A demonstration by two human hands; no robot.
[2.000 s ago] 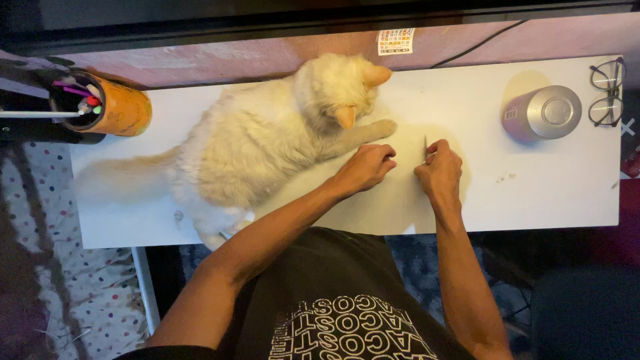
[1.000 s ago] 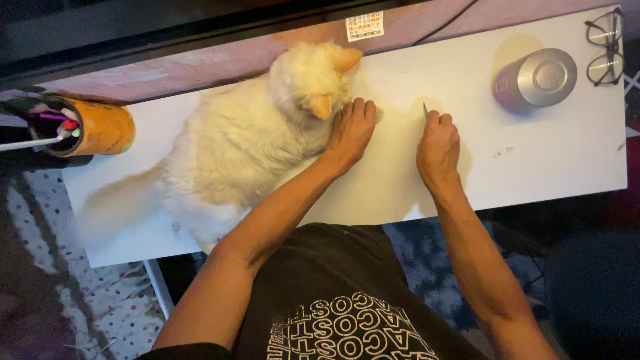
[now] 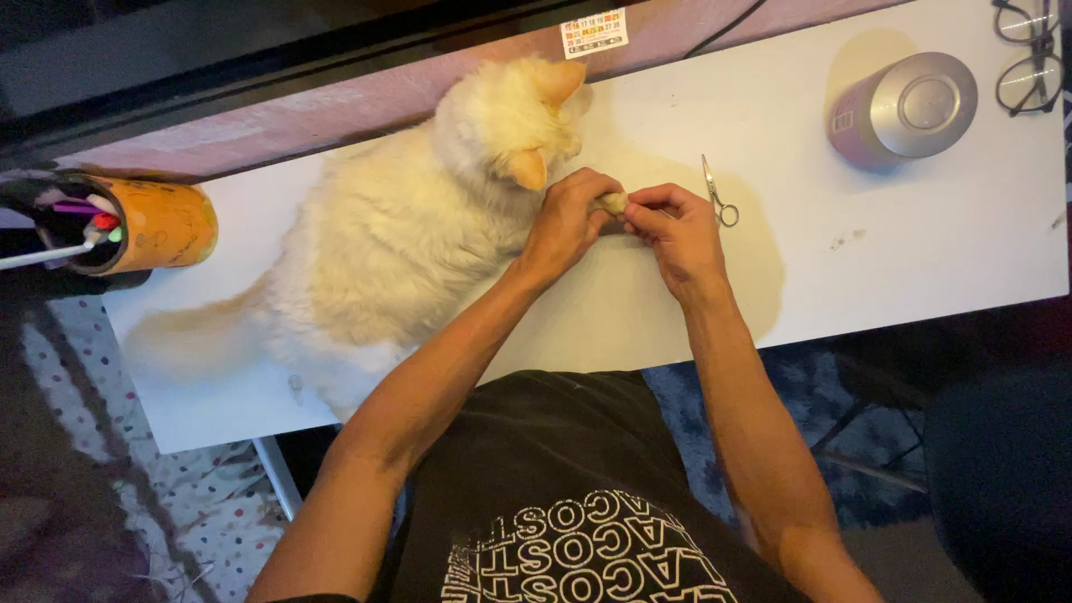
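Note:
A long-haired cream cat (image 3: 377, 226) with orange ears sits on the white table, its head turned toward the wall side. My left hand (image 3: 574, 209) is closed around one of its front legs, and the paw (image 3: 613, 203) sticks out past the fingers. The thumb and fingertips of my right hand (image 3: 674, 226) pinch the tip of that paw. Just right of my right hand, small metal scissors (image 3: 716, 194) lie on the tabletop, their blades pointing toward the wall.
An orange pen holder (image 3: 172, 224) with pens stands at the left end of the white table (image 3: 946, 226). Toward the right end are a silver-topped cylindrical container (image 3: 909, 109) and eyeglasses (image 3: 1028, 75). A calendar (image 3: 595, 33) hangs at the back, near a black cable (image 3: 729, 29).
My right hand has let go of the scissors, held in it a second ago, and has moved left to the paw. My left hand now holds the cat's front leg out toward it.

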